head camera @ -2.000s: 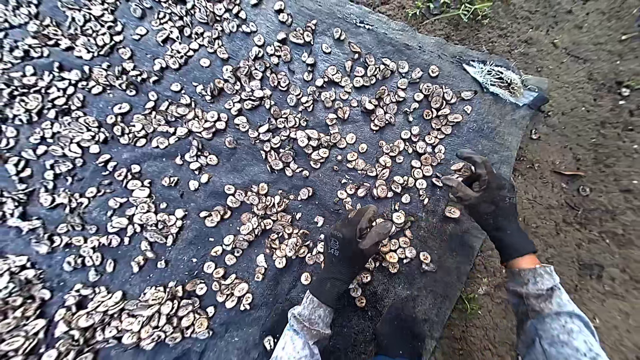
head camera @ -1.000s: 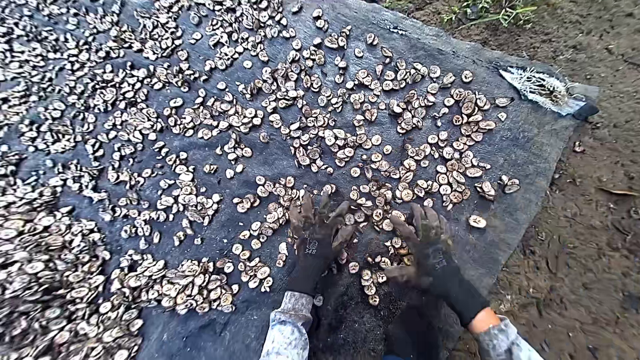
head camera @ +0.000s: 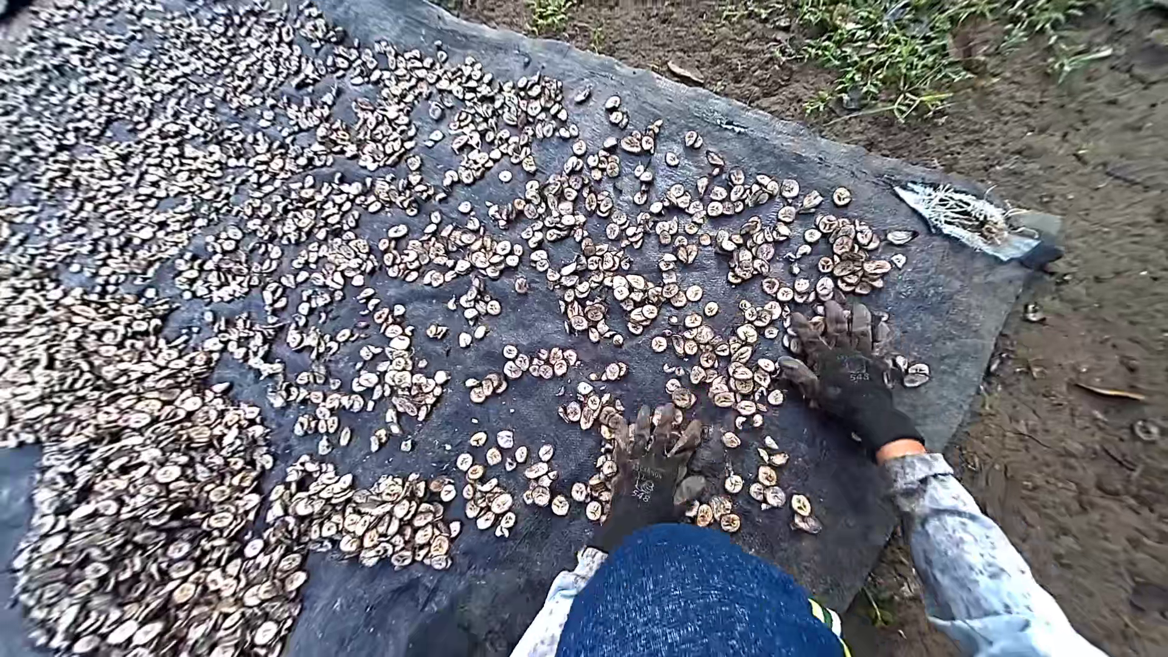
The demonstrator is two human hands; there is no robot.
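Dried sliced rounds [head camera: 584, 301], pale with dark rims, lie scattered over a dark woven ground sheet [head camera: 940, 310]. At the lower middle, my left hand [head camera: 650, 461] in a dark, soiled work glove rests palm down among some slices, its fingers spread. Further right, near the sheet's edge, my right hand [head camera: 841, 370] in a matching glove lies flat over other slices, fingers apart. Neither hand grips anything that I can see; what is under the palms is hidden. A blue-clad knee [head camera: 698, 598] covers the sheet just below my left hand.
A dense heap of slices [head camera: 146, 547] covers the lower left of the sheet. A frayed white piece of material [head camera: 972, 219] lies at the sheet's right corner. Bare soil [head camera: 1086, 365] borders the sheet on the right, with green weeds [head camera: 899, 55] at the top.
My right hand has moved away from my left, towards the slices near the right corner. The blue-clad knee now shows plainly below my left hand. The view has shifted.
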